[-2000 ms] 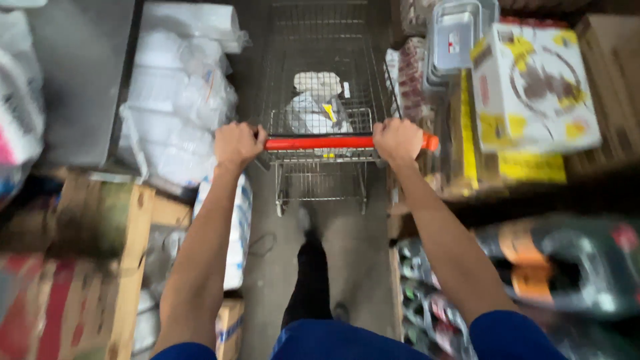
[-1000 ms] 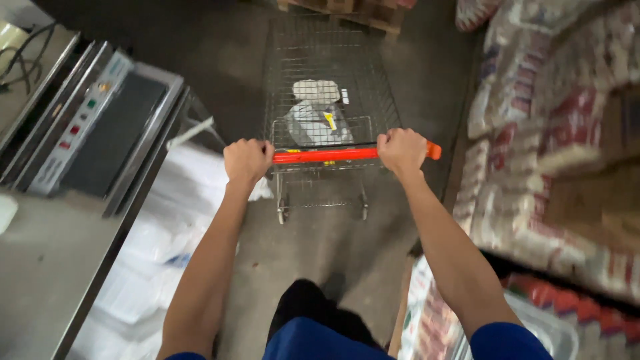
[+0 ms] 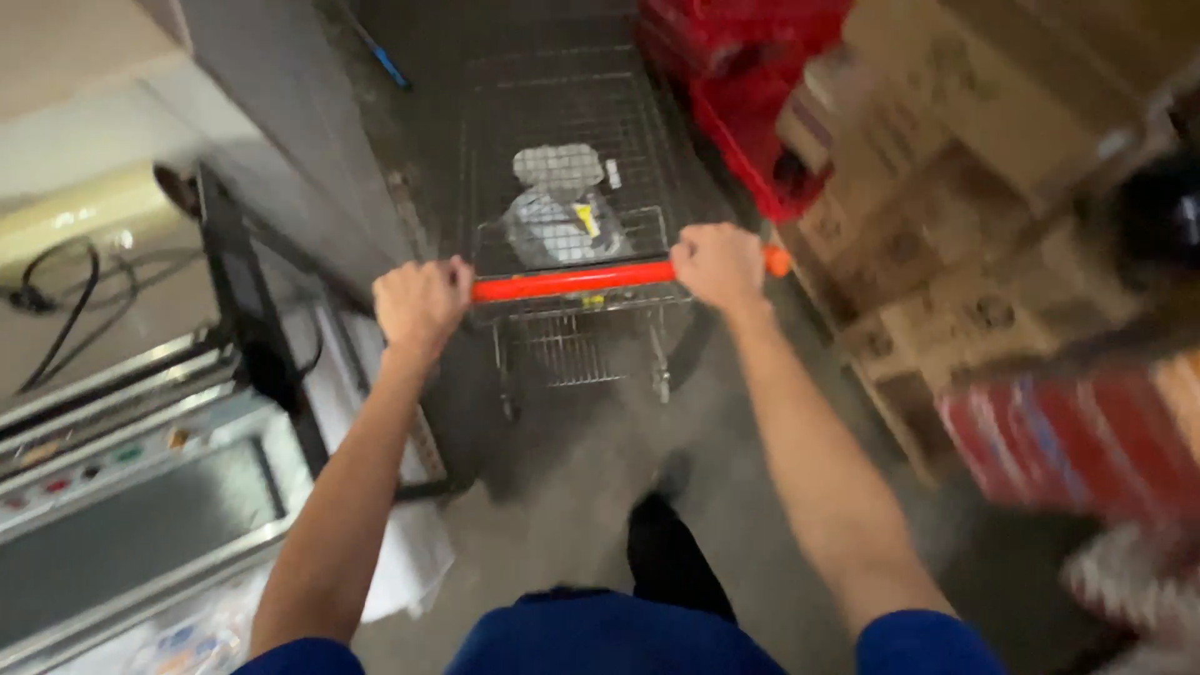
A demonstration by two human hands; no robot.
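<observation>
Both hands grip the red handlebar (image 3: pixel 581 280) of a wire shopping cart (image 3: pixel 562 103) in front of me. My left hand (image 3: pixel 422 305) is closed around the bar's left end. Near the right end, my right hand (image 3: pixel 720 265) wraps the bar, and its orange end cap shows just beyond. In the cart's basket lies a clear plastic bag (image 3: pixel 553 230) with pale contents and a yellow label. A light, rounded package (image 3: pixel 559 166) rests just beyond the bag, with a small white tag beside it.
At left stands a metal machine (image 3: pixel 159 497) with coloured buttons, and a black cable (image 3: pixel 80 309) lies behind it. On the right are red plastic crates (image 3: pixel 741 122), stacked cardboard boxes (image 3: pixel 947 206) and red-wrapped packs (image 3: pixel 1078 441). Concrete floor (image 3: pixel 562 506) shows between them.
The cart and I have moved forward along the aisle, past the white sacks on the right. Red crates and cardboard boxes now show there. Both hands have stayed on the handlebar.
</observation>
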